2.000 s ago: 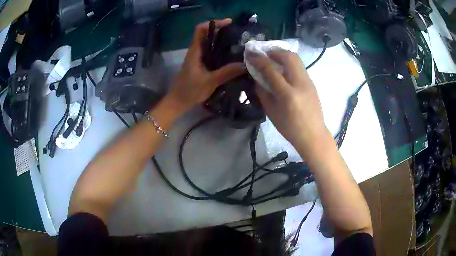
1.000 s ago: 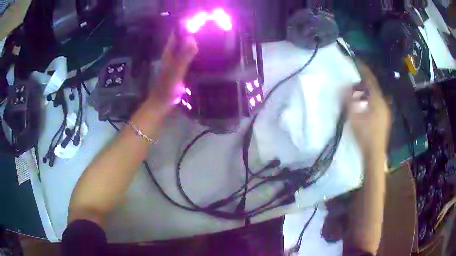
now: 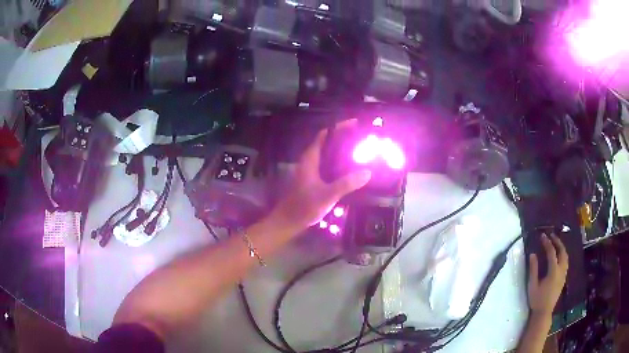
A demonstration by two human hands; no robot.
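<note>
A dark pan-tilt camera (image 3: pixel 376 222) stands upright on the white work sheet, its ball head lit bright pink. More pink LEDs glow beside its square lower lens module. My left hand (image 3: pixel 310 186) holds the ball head from the left, thumb in front. The glare hides part of the head and fingertips. My right hand (image 3: pixel 547 276) lies at the right on a dark pad, its fingers apart. I cannot tell whether anything is under it. Black cables (image 3: pixel 372 296) loop in front of the camera.
A grey camera (image 3: pixel 231 183) stands left of my left hand, another (image 3: pixel 72 162) at the far left. A round-based camera (image 3: pixel 479 162) stands behind right. Grey housings (image 3: pixel 276 72) fill the back. Crumpled white material (image 3: pixel 452 265) lies right of centre. A pink glare covers the upper right.
The view has tilted up. The camera's lights came on. My right hand left the camera, moved right onto the dark pad, and no longer shows the white cloth. My left hand stays on the camera.
</note>
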